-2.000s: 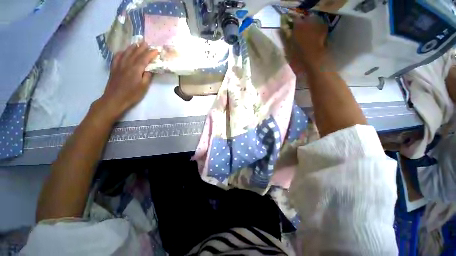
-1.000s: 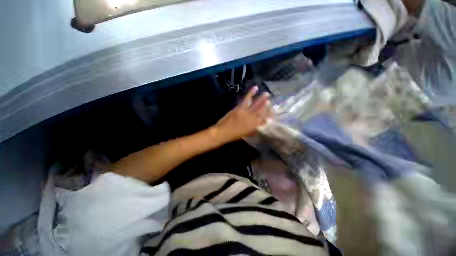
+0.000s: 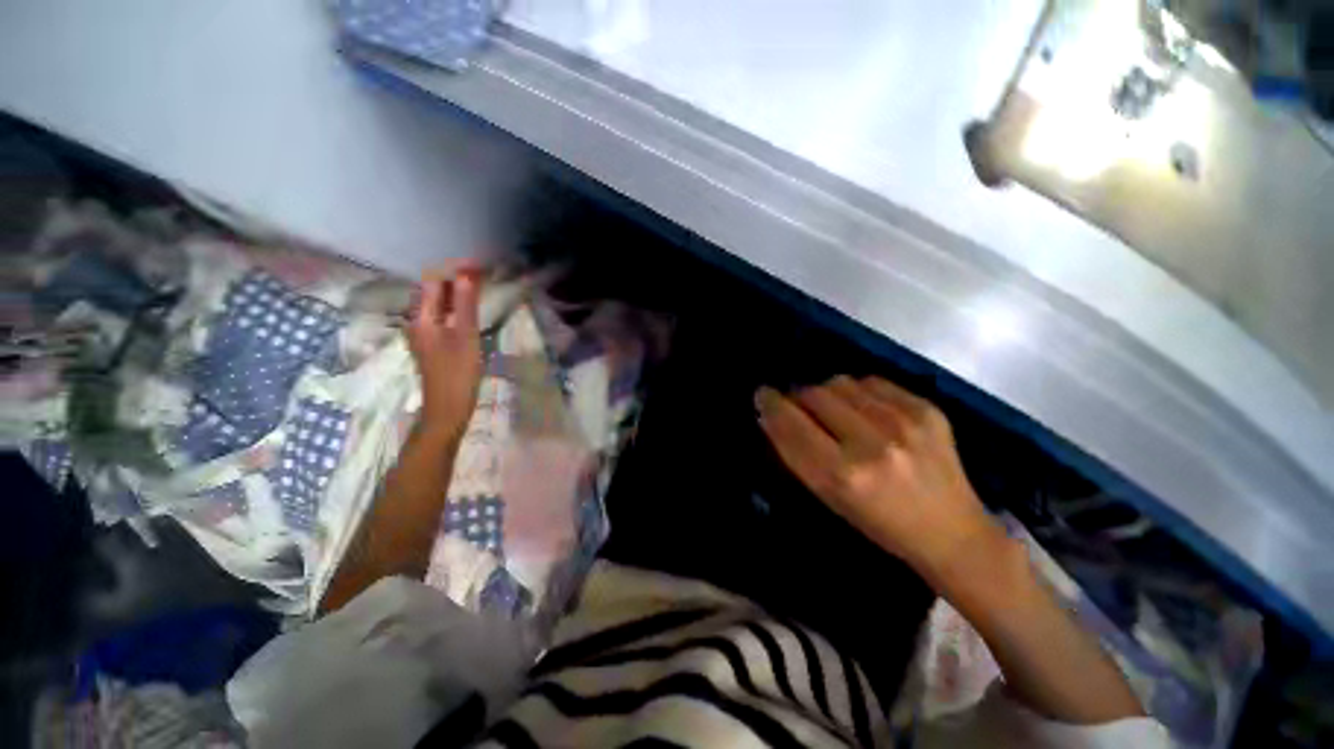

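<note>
The patchwork-print fabric [image 3: 264,351] lies bunched in a large heap at the left, below the table edge. My left hand [image 3: 448,351] is at the right part of this heap, fingers pointing up. The fingers are blurred, so whether they grip cloth cannot be told. My right hand [image 3: 873,457] is over the dark area in front of me, below the table's front edge. Its fingers are bent and a little apart, with nothing visible in it.
The white machine table [image 3: 790,117] with its grey front edge [image 3: 819,242] runs diagonally above my hands. The lit machine bed plate [image 3: 1083,190] is at the upper right. Blue dotted fabric [image 3: 417,27] lies on the table at the top left. More print fabric [image 3: 1141,607] hangs at the lower right.
The view has swung left. The fabric that was at the right is out of view, and a heap shows at the left beside my left hand. My right hand has come into view.
</note>
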